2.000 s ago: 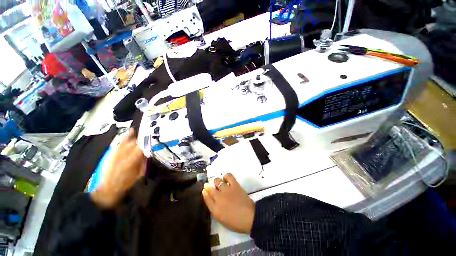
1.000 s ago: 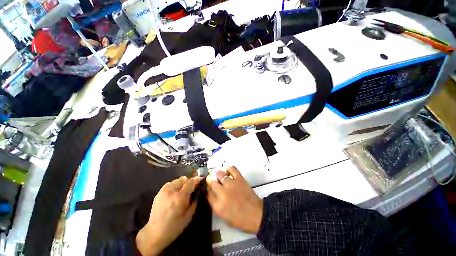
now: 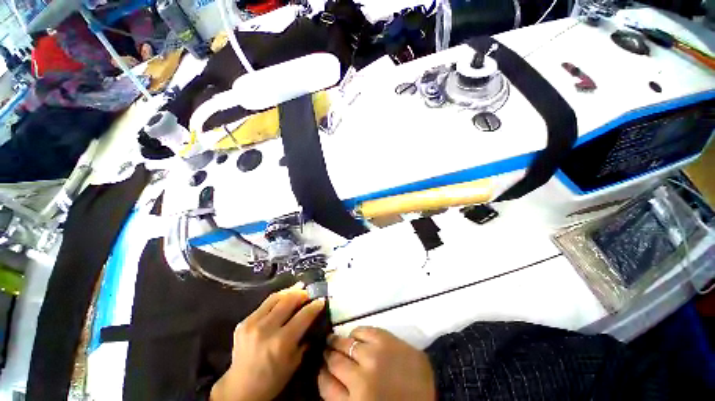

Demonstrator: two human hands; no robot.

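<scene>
A dark cut panel lies on the machine table, its right edge near the needle end. My left hand presses on the panel, its fingertips pinching cloth beside the presser foot. My right hand, with a ring, holds the panel's right edge with bent fingers, nearer to me. The needle itself is hidden. The white sewing machine has two black fabric bands draped over its head. A short dark strip lies on the white bed.
A long narrow dark panel lies at far left beside a blue edge. A white rounded lamp stands above the needle end. A crumpled dark heap is behind the machine. A clear packet lies right of the bed.
My left hand has come from the needle end's left side onto the panel by the presser foot. My right hand has drawn back from the foot toward me. The view has moved closer.
</scene>
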